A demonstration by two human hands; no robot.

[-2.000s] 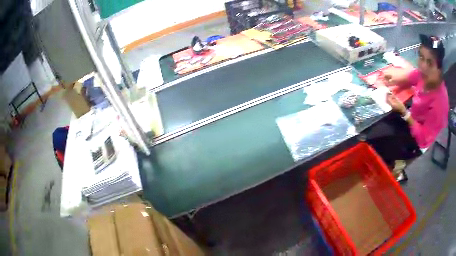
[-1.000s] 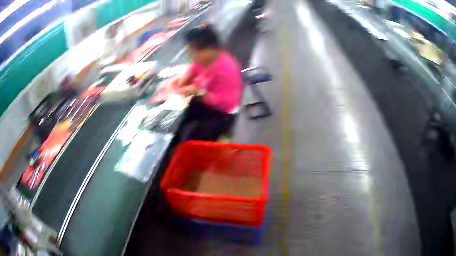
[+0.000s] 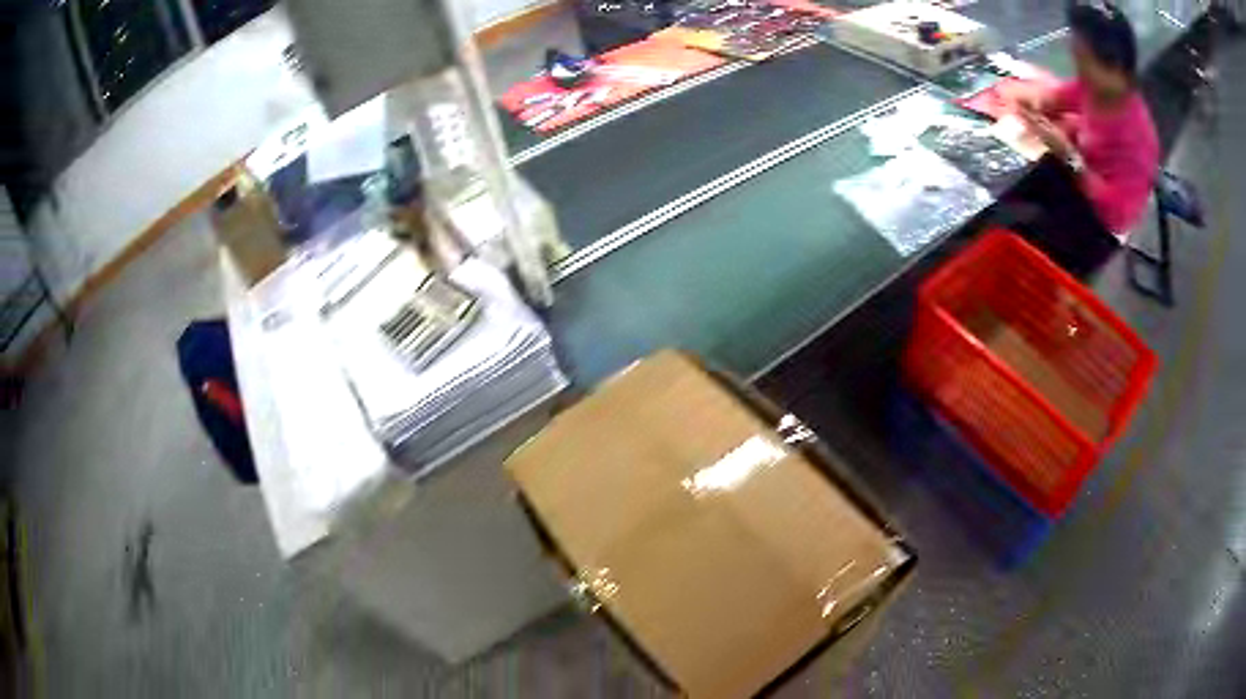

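Note:
Neither of my hands is in the picture. Nearest in front of me stands a closed brown cardboard box (image 3: 704, 526) with clear tape on its top and corners. Behind it to the left, a thick stack of white paper (image 3: 472, 376) lies on a white table (image 3: 308, 471). A calculator-like object (image 3: 429, 321) rests on the stack. A large clear poly bag (image 3: 902, 205) lies flat on the green bench (image 3: 711, 280), with crinkled filled bags (image 3: 981, 148) beside it.
A red plastic crate (image 3: 1032, 362) sits on something blue beside the bench. A person in pink (image 3: 1118, 144) sits beyond it, hands over a red mat. A conveyor belt (image 3: 697, 144) runs behind the bench. A metal post (image 3: 492, 150) rises at its left end. A white equipment box (image 3: 909, 37) stands farther back.
The view swung right along the aisle, then back left and lower. The cardboard box now shows its whole top. The crate and the person sit farther right than one second ago.

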